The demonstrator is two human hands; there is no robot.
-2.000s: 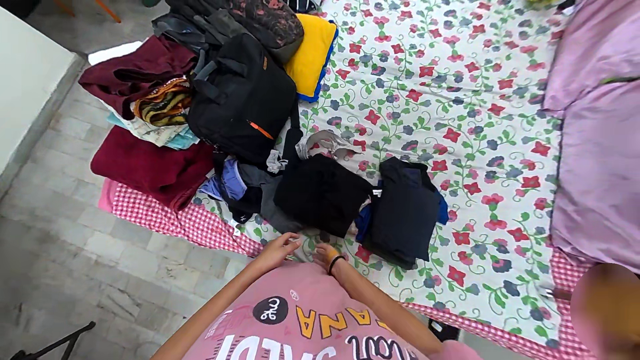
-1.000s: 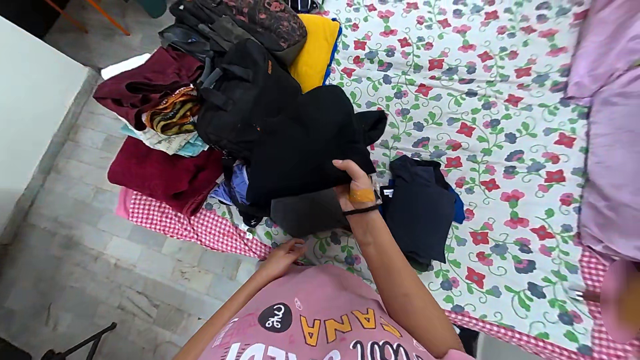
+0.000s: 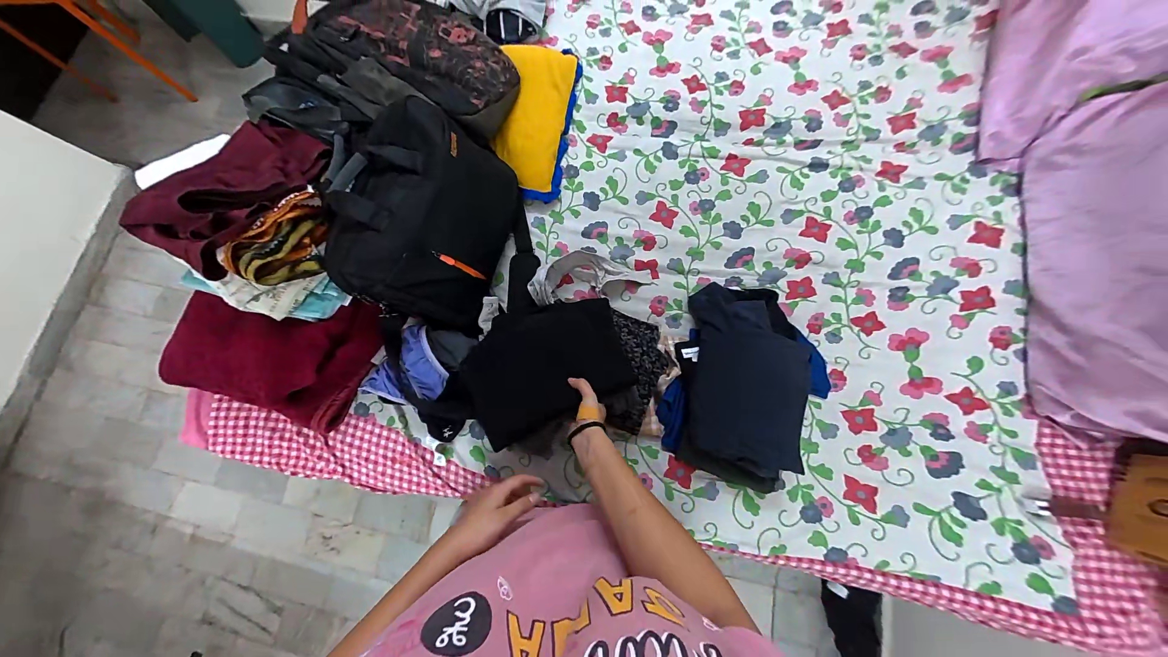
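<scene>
My right hand [image 3: 589, 411] is at the lower right edge of a folded black garment [image 3: 547, 365], thumb on top and the other fingers hidden beneath. A dark speckled garment [image 3: 641, 351] shows beside it. My left hand [image 3: 500, 511] holds nothing, low at the bed's front edge, its fingers slightly apart. Right of the black garment lies a stack of folded dark clothes [image 3: 748, 392], with blue cloth at its sides. Toward the left are loose lavender and dark clothes [image 3: 420, 365]; a pale grey garment [image 3: 584, 274] lies behind.
A black bag [image 3: 433, 210], a patterned backpack [image 3: 429, 64] and a folded yellow cloth [image 3: 534, 119] stand or lie at the back left. Maroon cloths [image 3: 265, 356] are piled at the left. The floral bedsheet [image 3: 894, 365] extends right to lilac fabric [image 3: 1095, 255].
The black garment was spread out and higher in my right hand one second ago; it now lies compact, lower down. The speckled garment has come into sight. My left hand stays near the bed's edge.
</scene>
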